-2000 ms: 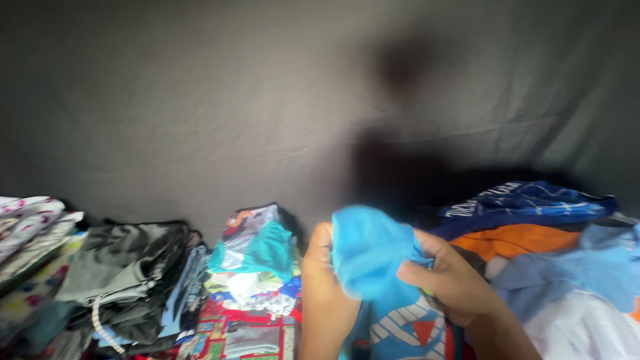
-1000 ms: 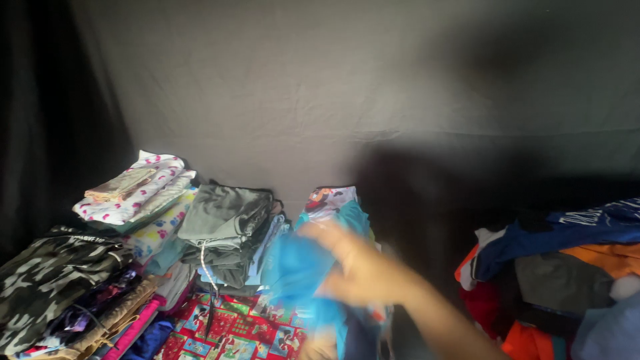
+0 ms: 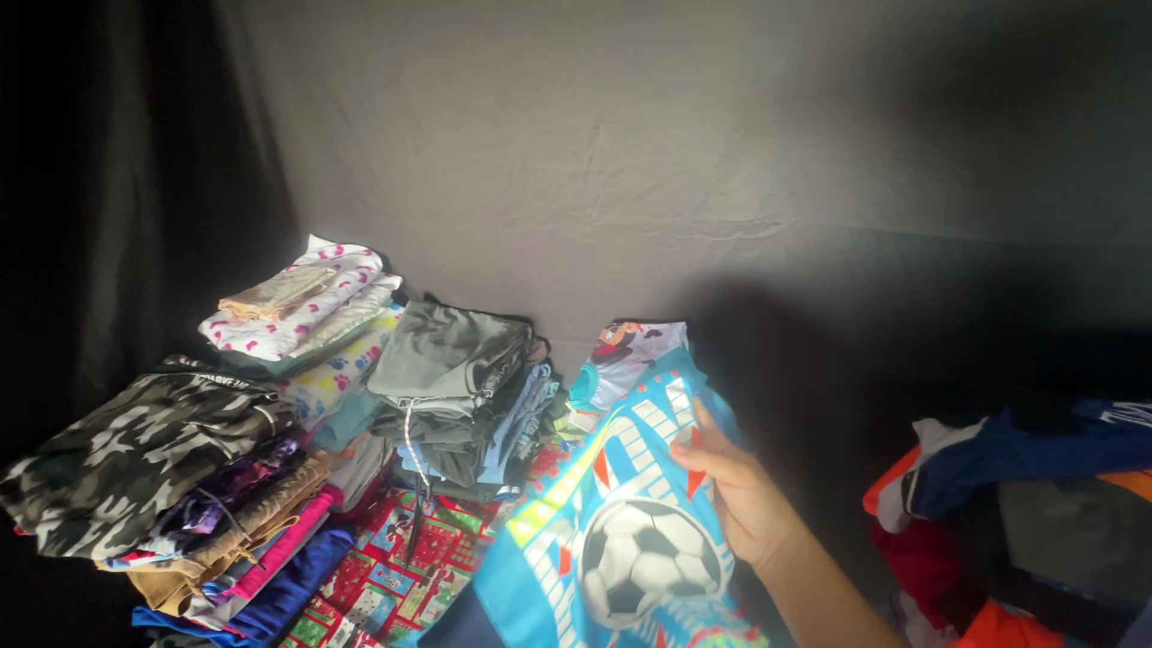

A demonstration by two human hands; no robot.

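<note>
My right hand grips the edge of a blue garment printed with a soccer ball and white net pattern. The garment hangs partly unfolded at the bottom centre. Its upper edge lies in front of a small stack topped by a white printed cloth. My left hand is not visible; the lower part of the garment runs out of the frame.
Folded gray clothes are stacked left of centre on a red patterned cloth. Camouflage trousers top a pile at the left, with a white heart-like print cloth behind. Loose clothes lie heaped at the right. A dark fabric backdrop hangs behind.
The blue garment, bunched between both hands two seconds ago, is now spread so its soccer ball print shows. My left hand has gone out of sight. The view has swung left.
</note>
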